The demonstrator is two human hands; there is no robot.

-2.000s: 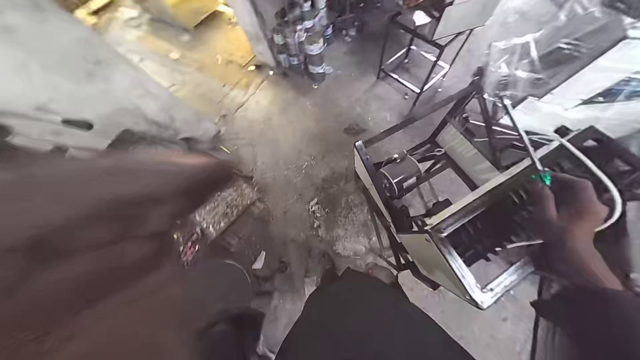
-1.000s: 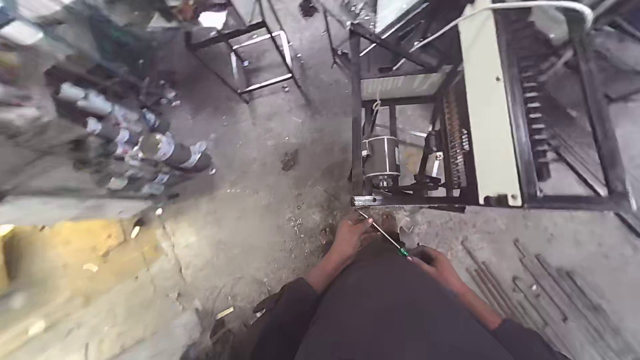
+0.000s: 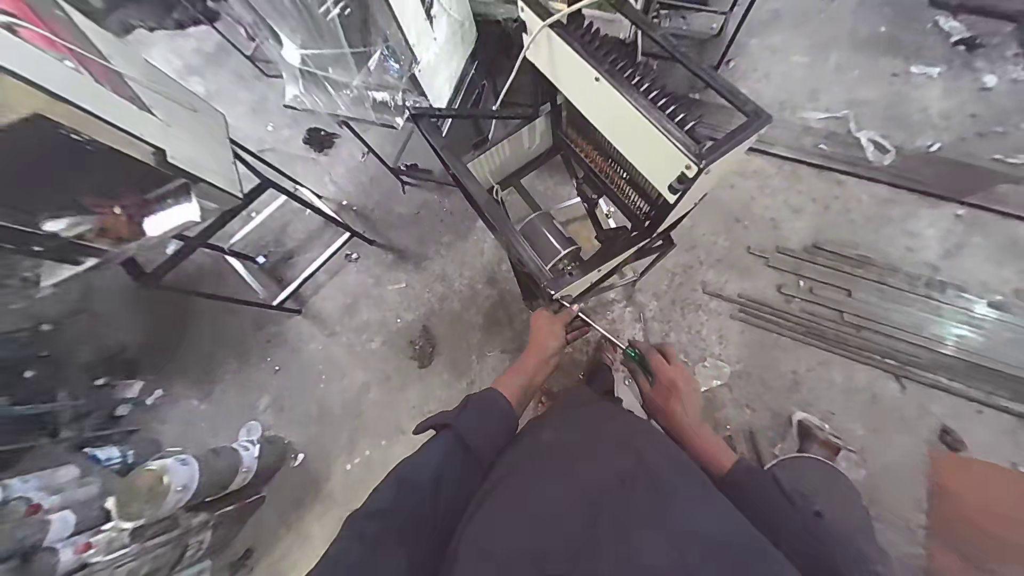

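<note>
My right hand point(image 3: 668, 384) grips the green handle of a long screwdriver point(image 3: 604, 332). Its shaft slants up and left to the near corner of a black metal machine frame point(image 3: 488, 208). At that corner my left hand point(image 3: 552, 332) has its fingers by the shaft's tip; whether they pinch the tip or a screw is too small to tell. Inside the frame sits a cylindrical electric motor point(image 3: 548, 240). Beside the motor runs a cream metal panel point(image 3: 612, 104) with a row of dark fins along it and copper-coloured parts below.
Metal rods point(image 3: 848, 328) lie on the concrete floor at right. A metal stand point(image 3: 296, 240) is at left, near clear plastic wrapping point(image 3: 344, 64). Several bottles or canisters point(image 3: 160, 488) lie at lower left. A reddish-brown sheet point(image 3: 976, 512) is at lower right.
Two seconds ago my right hand held the screwdriver over the machine's side; one second ago both hands were at the near corner, as now. The view has swung strongly.
</note>
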